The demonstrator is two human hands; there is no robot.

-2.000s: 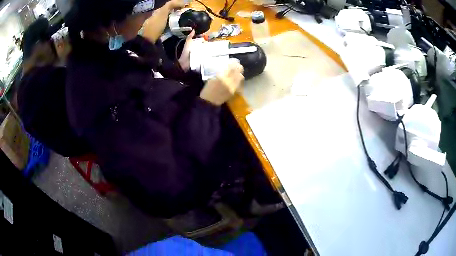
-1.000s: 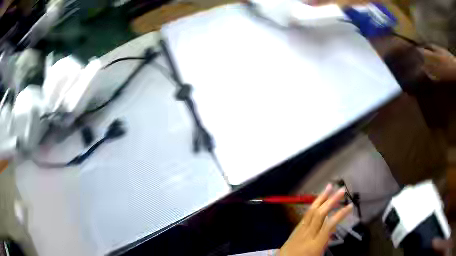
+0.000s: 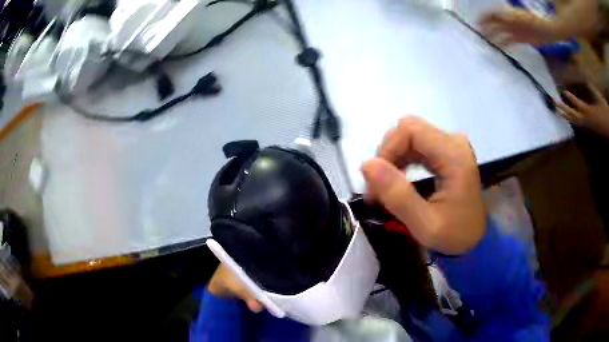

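Note:
A security camera with a glossy black ball head [image 3: 287, 214] and a white housing [image 3: 340, 287] is in front of me, at the bench's near edge. A slim white antenna [image 3: 244, 277] runs along its left side. My left hand [image 3: 234, 287] holds the camera from below and the left; most of its fingers are hidden. My right hand [image 3: 427, 187] is raised right of the camera, not touching it. Its fingers are curled, with a gap to the thumb, and nothing shows in it.
The bench has pale ribbed sheets [image 3: 147, 187]. White cameras [image 3: 83, 47] with black cables [image 3: 167, 107] lie at the upper left. More black cord crosses the sheets [image 3: 320, 93]. Another person's hands [image 3: 527, 27] are at the upper right. A red item [image 3: 395, 228] lies partly hidden behind my right wrist.
The view has swung from the seated person to my own bench edge. A camera is now in my left hand in front of me. My right hand has risen and its fingers have curled.

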